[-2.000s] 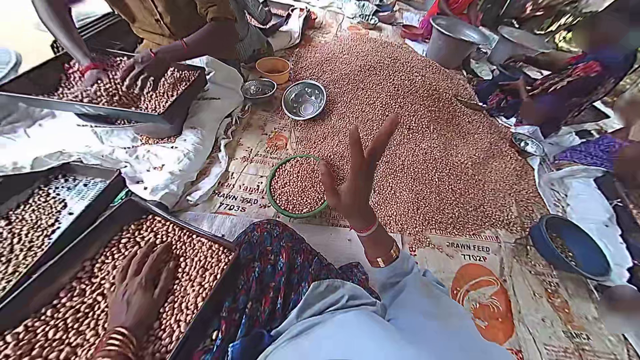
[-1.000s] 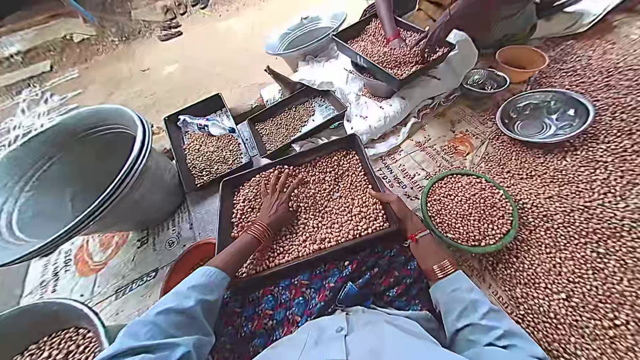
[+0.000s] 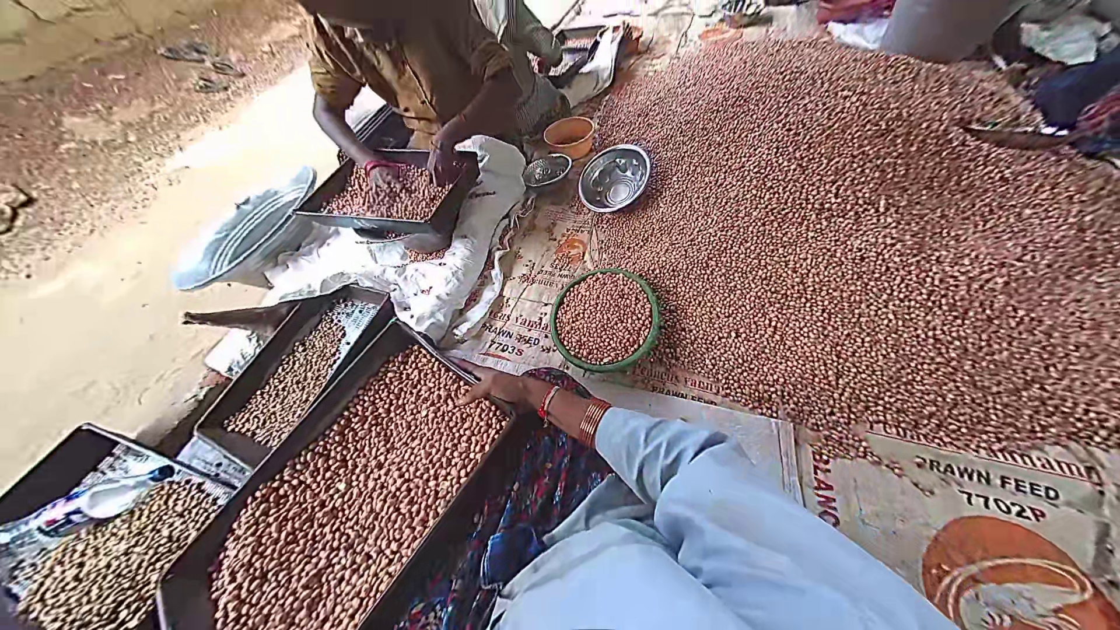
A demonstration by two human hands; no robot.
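Note:
My right hand (image 3: 500,387), with a red bracelet and bangles at the wrist, grips the far right rim of a dark rectangular tray (image 3: 451,516), its fingertips reaching over the edge. Pinkish-brown kernels that look like peanuts (image 3: 359,490) fill this tray, which lies beside my lap. My left hand is out of view. Just beyond my right hand, a green-rimmed round basket (image 3: 654,337) of the same kernels rests on printed sacks. Two more dark trays, one with paler kernels (image 3: 289,385) and one with kernels and a crumpled plastic bag (image 3: 114,499), stand at the left.
A large kernel heap (image 3: 840,245) spreads across the right on printed sacking (image 3: 945,525). A steel bowl (image 3: 615,178), a small metal bowl (image 3: 547,171) and an orange bowl (image 3: 570,136) stand at its edge. Across from me, a person works in another tray (image 3: 324,219) on white sacking (image 3: 429,280).
My right hand, raised with spread fingers two seconds ago, now holds the tray's rim. My left hand, on the kernels in both earlier frames, is out of view. The view has swung strongly.

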